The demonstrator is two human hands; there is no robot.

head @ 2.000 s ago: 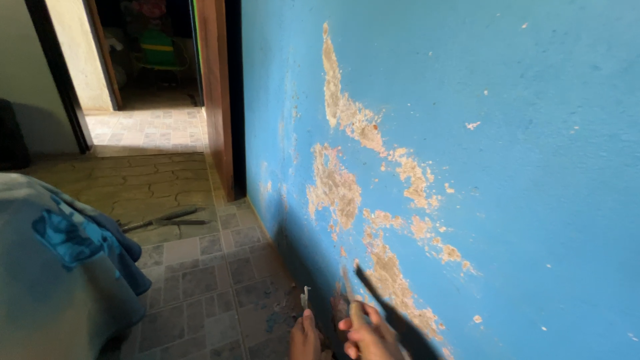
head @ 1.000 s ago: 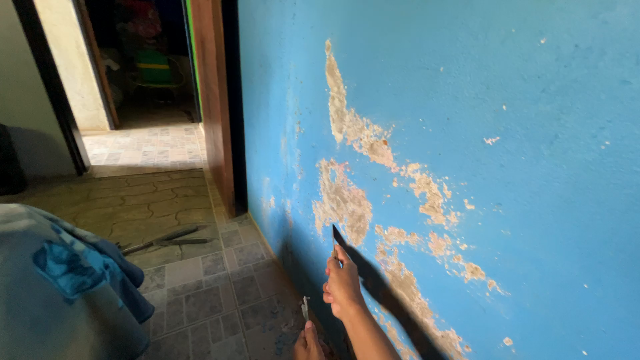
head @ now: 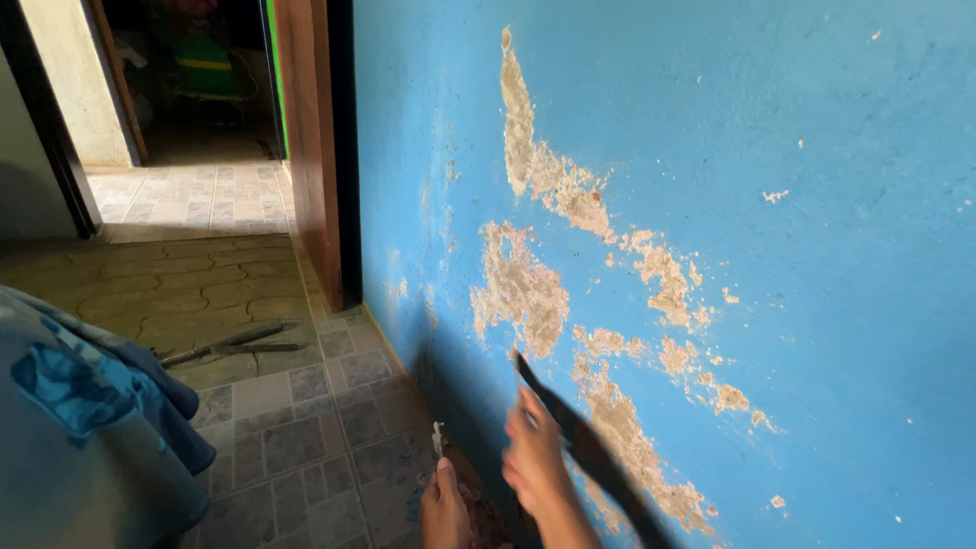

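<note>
A blue painted wall [head: 747, 137] fills the right side, with rough patches of bare plaster [head: 526, 290] where the paint is gone. My right hand [head: 537, 457] grips a thin scraping tool [head: 518, 389], blurred, its tip at the wall just below the middle bare patch. The hand's dark shadow falls on the wall to its right. Lower and further left, my left hand [head: 444, 503] holds a small tool [head: 438, 441] upright, its end smeared with pale material; its exact kind cannot be told. It is held in front of the floor, apart from the wall.
Paint and plaster debris [head: 484, 518] lies on the tiled floor [head: 305, 450] along the wall's foot. A cloth-covered object [head: 84, 457] stands at the left. Dark sticks or bars [head: 236, 345] lie beyond it. A wooden door [head: 305, 145] stands beside a doorway at the back.
My right hand has risen from low beside my left hand to the wall near the middle patch, then come slightly lower. My left hand stays low with its small tool.
</note>
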